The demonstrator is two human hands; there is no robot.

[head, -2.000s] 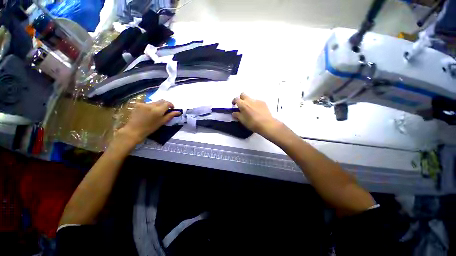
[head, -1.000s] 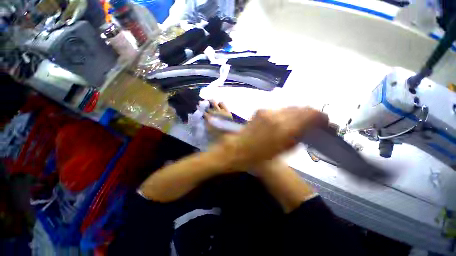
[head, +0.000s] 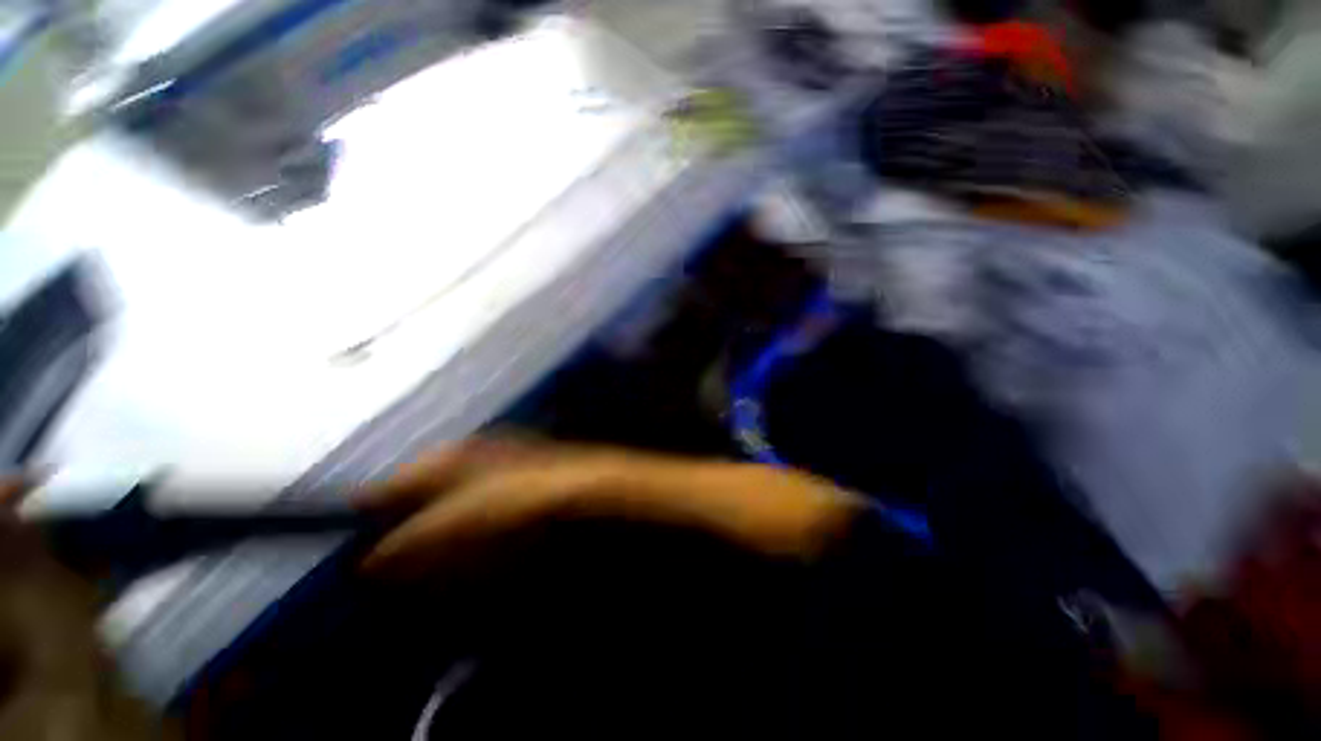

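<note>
The view is strongly blurred. A dark strip bundle (head: 246, 518) stretches across the near table edge at the lower left. My right hand (head: 442, 500) is closed around its right end. My left hand (head: 36, 623) is at the left rim, cut off and blurred, at the bundle's left end; its fingers are not clear. A lighter band shows on the bundle between the hands.
The white sewing machine (head: 275, 109) stands at the upper left on the white table (head: 420, 311). A yellow-green label pile (head: 713, 123) lies at the table's right end. Grey cloth (head: 1145, 333) is heaped at right, with a blue basket rim (head: 751, 398) beside it.
The view has swung to the right, bringing the grey cloth into sight. My hands, crossed over each other before, are now apart with the bundle stretched between them.
</note>
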